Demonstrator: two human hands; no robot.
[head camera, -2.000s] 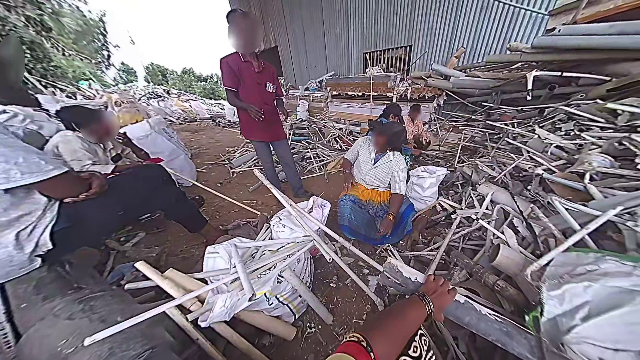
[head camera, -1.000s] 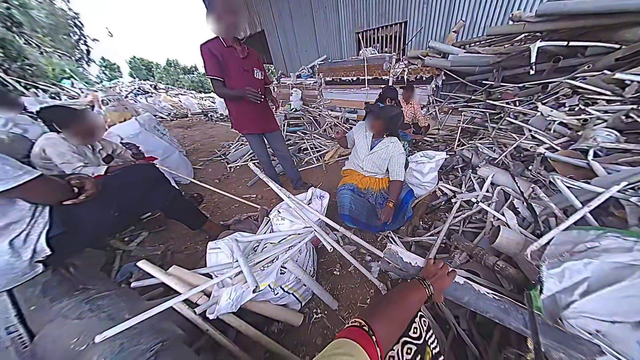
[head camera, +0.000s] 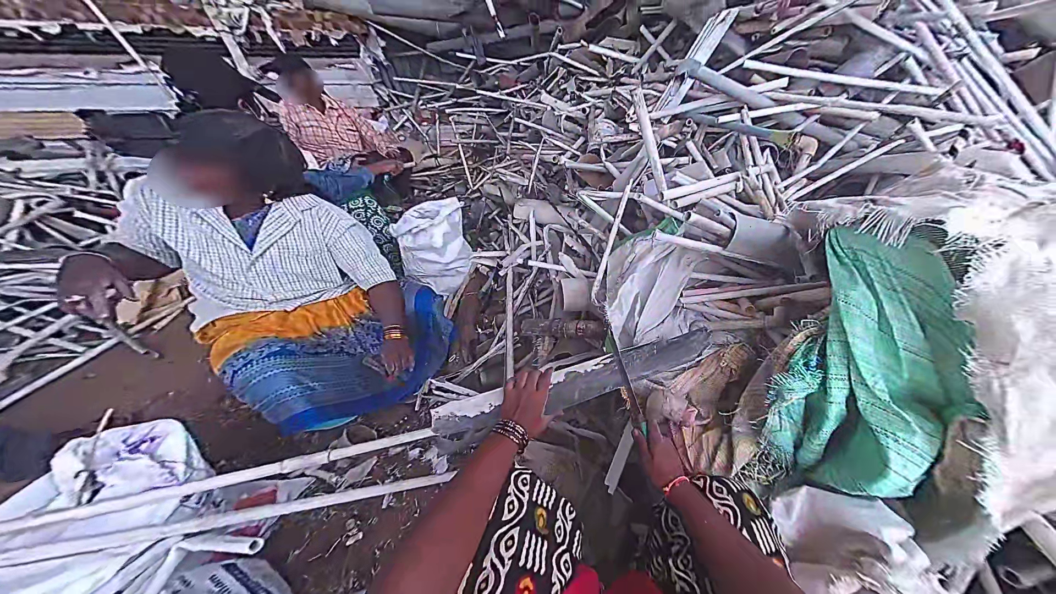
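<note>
My left hand (head camera: 528, 403), with bangles at its wrist, presses on the near edge of a long, flat grey and white plastic piece (head camera: 590, 378), its fingers over the top. To its right, my right hand (head camera: 662, 454), with a red band at the wrist, is at the lower end of a long, thin dark blade (head camera: 620, 363). The blade stands steeply and crosses the grey piece. My fingers seem closed around its handle, which is mostly hidden. Both arms reach forward over black and white patterned cloth (head camera: 536, 528).
A person in a checked shirt (head camera: 272, 247) sits close at the left, another person (head camera: 330, 124) behind. Scrap pipes (head camera: 701, 190) are heaped ahead. White pipes (head camera: 247, 495) lie over a sack (head camera: 124, 462) at lower left; green woven cloth (head camera: 891, 363) and white sacking (head camera: 1015, 330) lie at right.
The view has swung right and down. My right hand has come into view beside the blade, while my left hand stays on the grey piece. The seated person's arm at the left now reaches outward.
</note>
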